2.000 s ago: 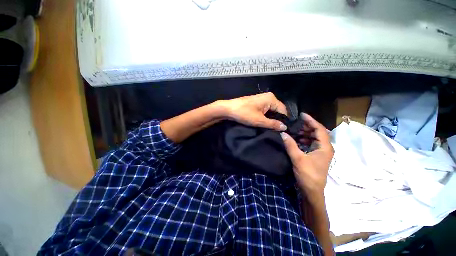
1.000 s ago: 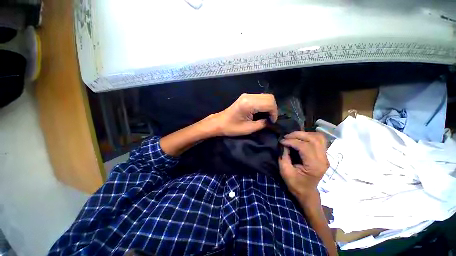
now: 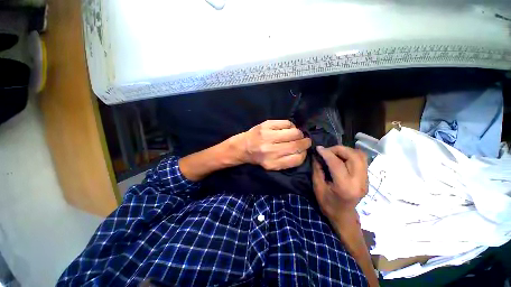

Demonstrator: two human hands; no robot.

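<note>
A dark, nearly black garment [image 3: 246, 178] lies bunched on the wearer's lap, below the table's front edge. My left hand [image 3: 275, 146] is closed on its upper part, with the back of the hand up and the fingers curled. My right hand [image 3: 342, 178] pinches the cloth between thumb and fingers just to the right, close to my left fingertips. The exact piece between the fingertips is hidden. A greyer patch of cloth [image 3: 330, 119] shows behind the hands.
The white table [image 3: 224, 45] with a printed ruler edge spans the top. A wooden board [image 3: 73, 123] stands at left. At right lie crumpled white fabric [image 3: 431, 190], light blue fabric [image 3: 470, 117], cardboard [image 3: 402, 115] and a grey tube-like part [image 3: 367, 143].
My left hand has lowered and curled its fingers closed over the cloth. My right hand has moved slightly down and stays pinched on the garment. The view has shifted slightly.
</note>
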